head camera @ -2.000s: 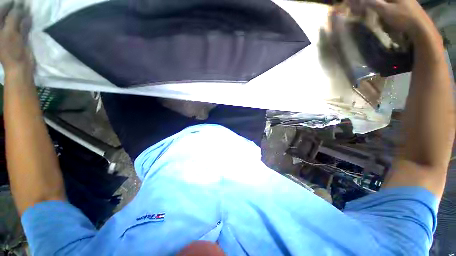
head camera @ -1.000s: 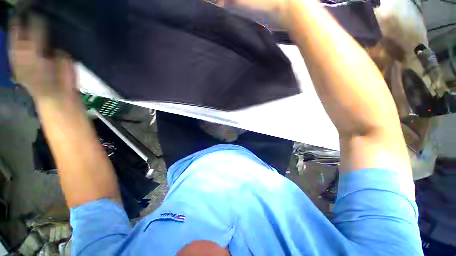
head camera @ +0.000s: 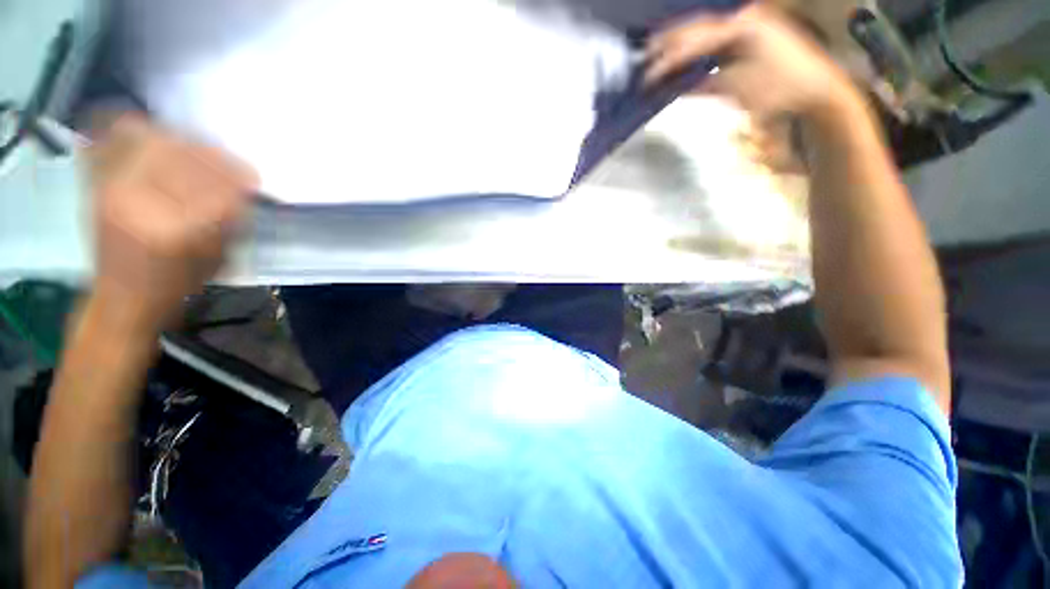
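Note:
A garment piece (head camera: 392, 109) lies or hangs over the white-covered table (head camera: 461, 247). It shows a bright white face with dark navy edges, and the image is blurred. My left hand (head camera: 173, 207) is closed at its left end, blurred, with the fingers hidden. My right hand (head camera: 748, 58) grips its dark right edge between thumb and fingers. Whether the piece touches the table all along cannot be told.
A dark shape, likely the iron (head camera: 927, 132), stands beyond my right wrist, with a cord near it. The cover is scorched brown at the right. Dark cloth bundles (head camera: 230, 483) with pale threads lie low at the left, near a metal bar (head camera: 230, 374).
The dark piece that lay flat was lifted, and a white face now shows between my hands. My right hand has left the iron and holds the piece's right edge.

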